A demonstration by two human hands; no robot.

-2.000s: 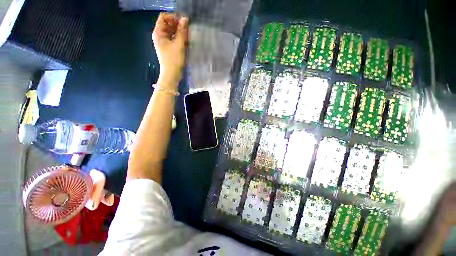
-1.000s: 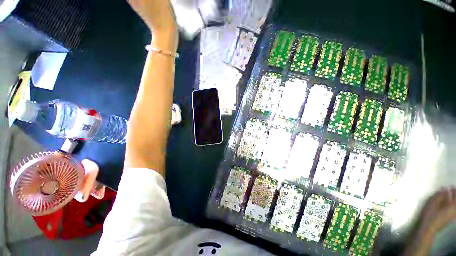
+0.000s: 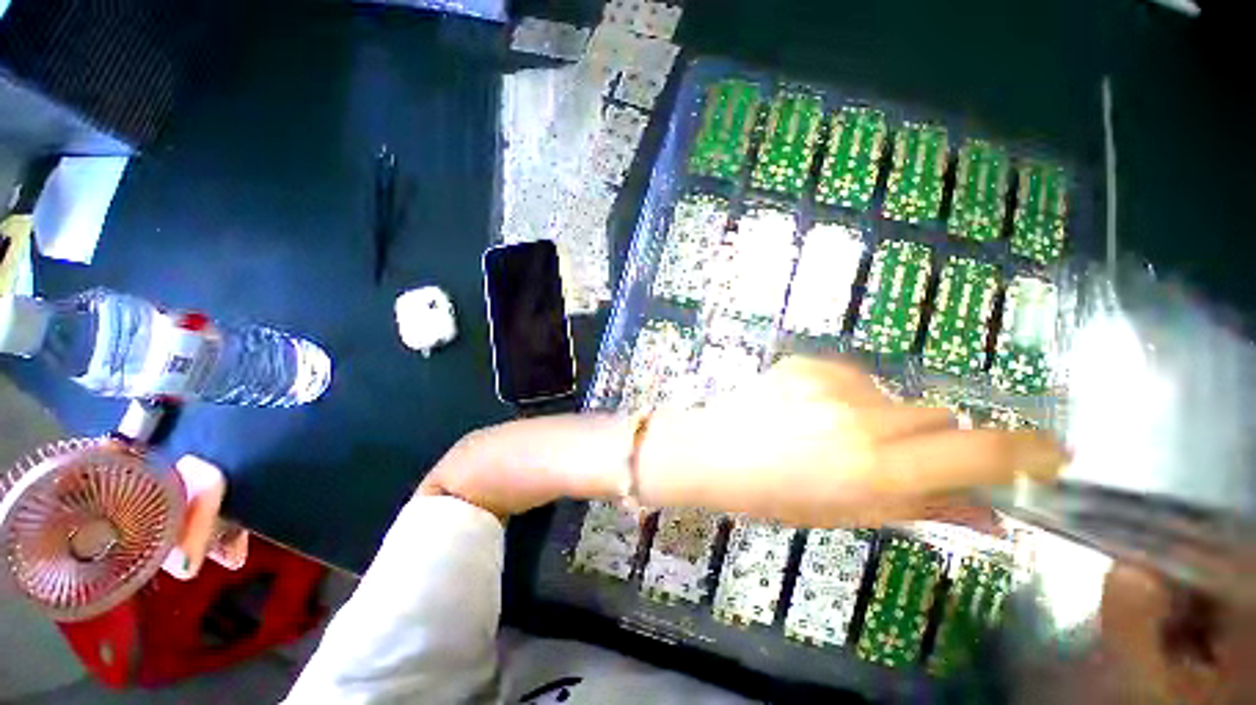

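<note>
A tray holds rows of circuit boards, some bare green, others with white dotted faces. My left hand reaches across the tray from the left, covering part of its middle rows. Its fingertips are at the near end of a thin grey-brown sheet, blurred, probably a dome sheet strip, and seem to pinch it. My right hand is at the lower right beside that sheet, blurred and partly cut off; its grip is unclear.
Dotted white sheets lie left of the tray, above a phone. A white earbud case and thin dark tweezers lie further left. A water bottle and pink fan are at far left. Bright film is at right.
My left hand has moved from the sheets at the top left down and right over the tray. A grey-brown sheet now shows between my hands. The earbud case and tweezers are uncovered.
</note>
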